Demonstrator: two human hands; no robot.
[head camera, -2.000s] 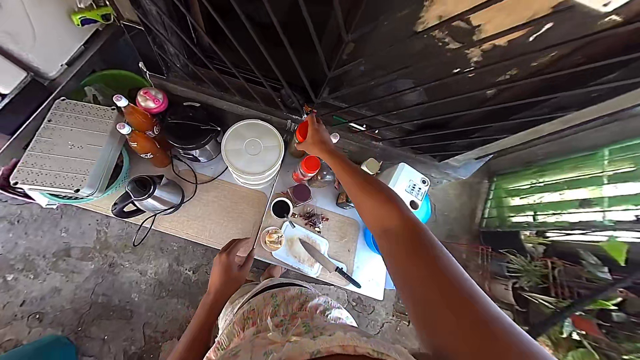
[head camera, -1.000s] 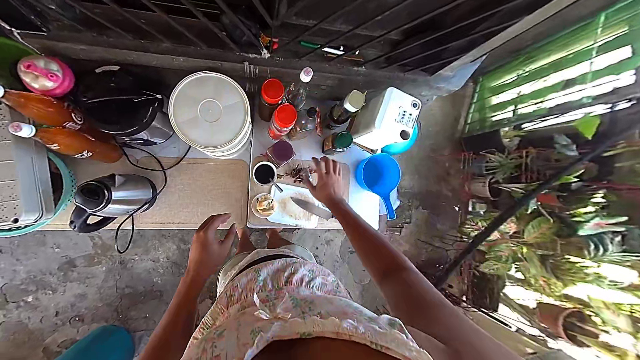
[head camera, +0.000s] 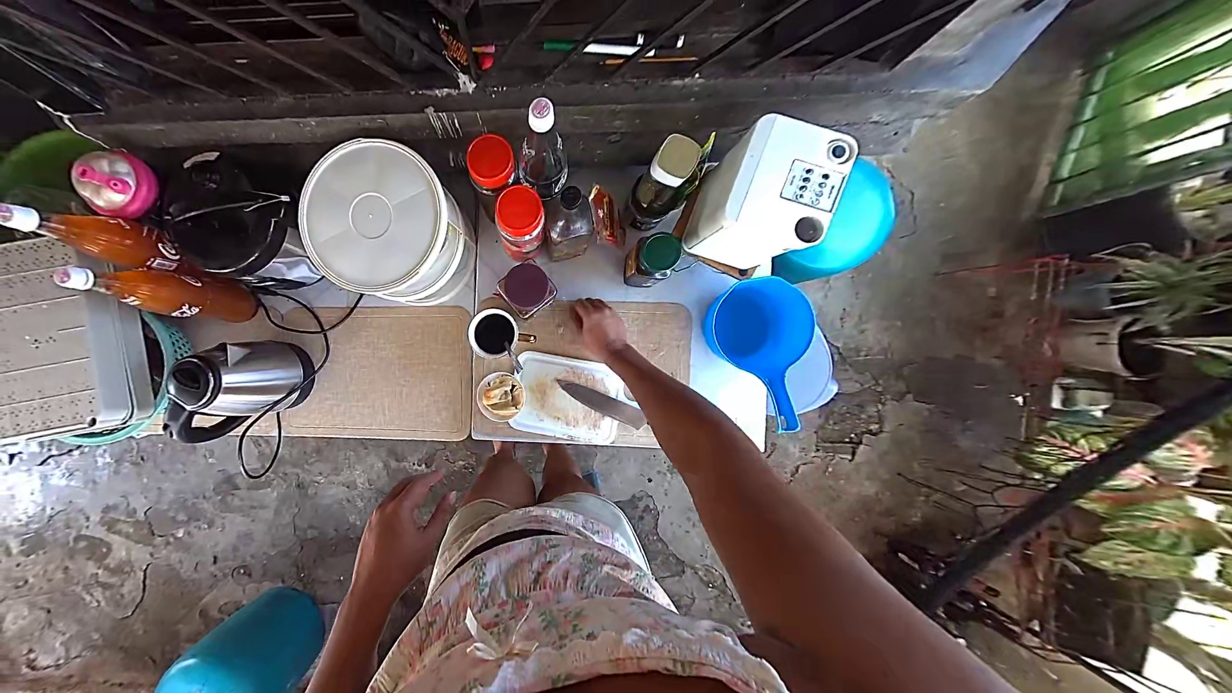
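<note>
My right hand (head camera: 599, 327) reaches palm down over the brown cutting mat (head camera: 654, 332); its fingers are partly bent, and what lies under them is hidden. Just below it, a kitchen knife (head camera: 602, 402) rests across a white chopping board (head camera: 549, 409), its handle behind my forearm. Left of the board stand a cup of dark liquid (head camera: 496, 333) and a small bowl of food pieces (head camera: 501, 396). A square jar with a purplish top (head camera: 526, 288) is behind the cup. My left hand (head camera: 409, 525) hangs in front of the table, fingers apart, holding nothing.
Red-lidded jars (head camera: 520, 212) and bottles line the back, beside a large lidded white bucket (head camera: 371, 217). A blue dipper (head camera: 760, 327) and a white appliance (head camera: 770, 192) are at the right. An electric kettle (head camera: 241, 380) and its loose cord lie left.
My right hand has come down from the jars at the back to the mat. Dark bits that showed on the mat near it one second ago are not visible now. The view has turned.
</note>
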